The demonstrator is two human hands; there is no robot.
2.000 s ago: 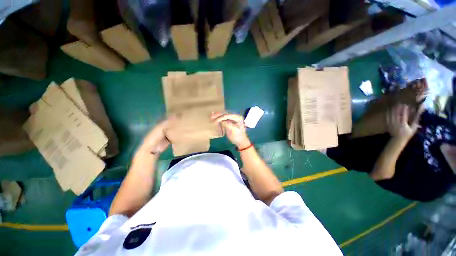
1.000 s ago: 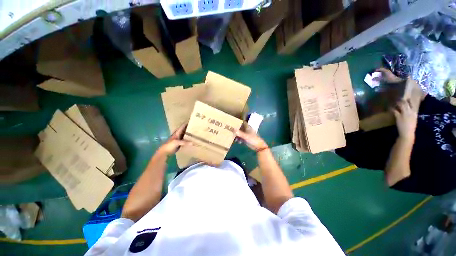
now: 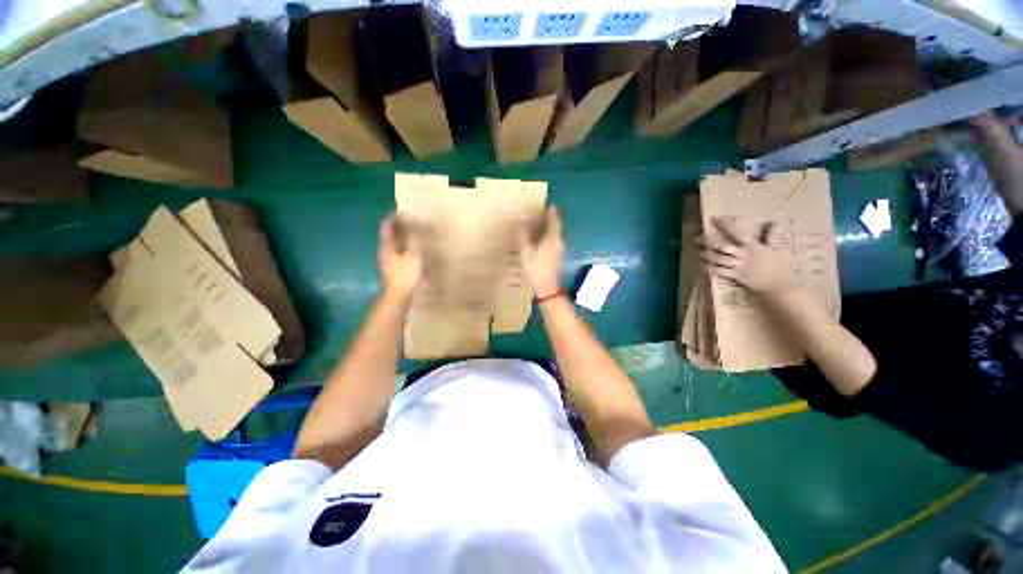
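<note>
A flat brown carton blank [image 3: 466, 297] lies in front of me above the green surface, its tabs at the far and near ends. My left hand [image 3: 401, 258] is at its left edge and my right hand [image 3: 542, 252] is at its right edge, fingers on or at the cardboard. Both hands are slightly blurred, and the printing under them is smeared. A small white stack of labels or slips [image 3: 598, 287] lies to the right of the blank.
Open brown boxes [image 3: 523, 129] stand in a row under the white bench edge [image 3: 740, 14]. Stacks of blanks lie left [image 3: 196, 320] and right [image 3: 718, 325]. A second worker's hand [image 3: 752, 264] rests on the right stack. A blue stool [image 3: 224, 484] is at lower left.
The small printed box I held is out of my hands, and I now have a flat blank between them. The second worker's hand has moved onto the right stack. The view has shifted.
</note>
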